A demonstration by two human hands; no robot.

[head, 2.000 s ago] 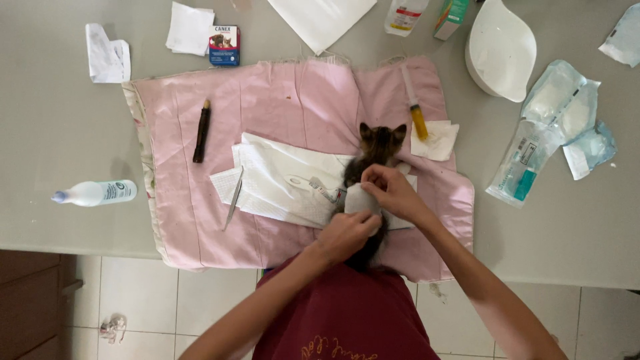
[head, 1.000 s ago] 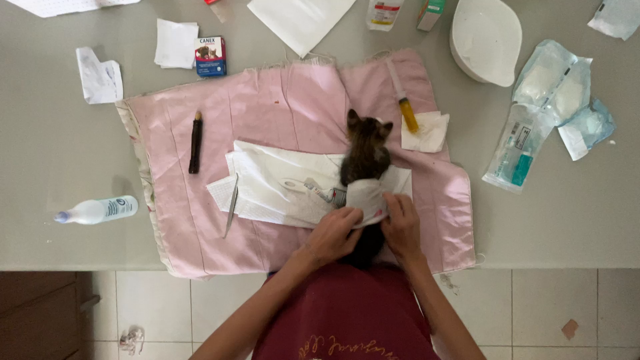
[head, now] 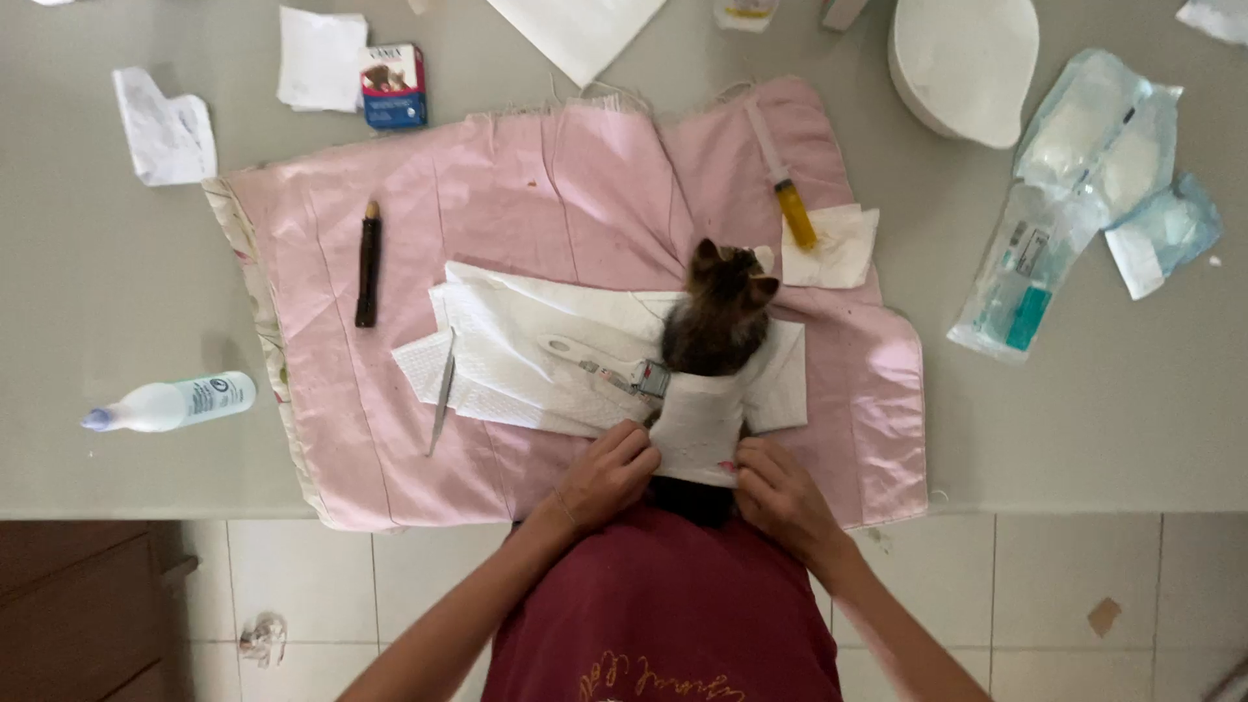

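A dark tabby kitten (head: pixel 717 327) lies with its head away from me, partly on white paper towels (head: pixel 517 331) over a pink cloth (head: pixel 585 205). White fabric (head: pixel 697 429) with a small pink mark covers its back. My left hand (head: pixel 609 473) pinches the fabric's lower left edge; my right hand (head: pixel 785 492) pinches its lower right edge. The fingertips of both hands are partly hidden. Left of the kitten lie a white-handled brush with a metal head (head: pixel 648 378) and metal tweezers (head: pixel 442 395).
A syringe of yellow liquid (head: pixel 795 210) rests partly on a folded tissue (head: pixel 843 253). Around the cloth are a plastic bottle (head: pixel 175 402), a small box (head: pixel 393 88), a white bowl (head: pixel 965 68) and opened clear packaging (head: pixel 1024 263). A dark stick-like object (head: pixel 369 268) lies on the cloth.
Two seconds ago my right hand was higher, over the kitten's back; now it is at the fabric's lower right edge. My hands are farther apart than one second ago, and the fabric lies spread between them.
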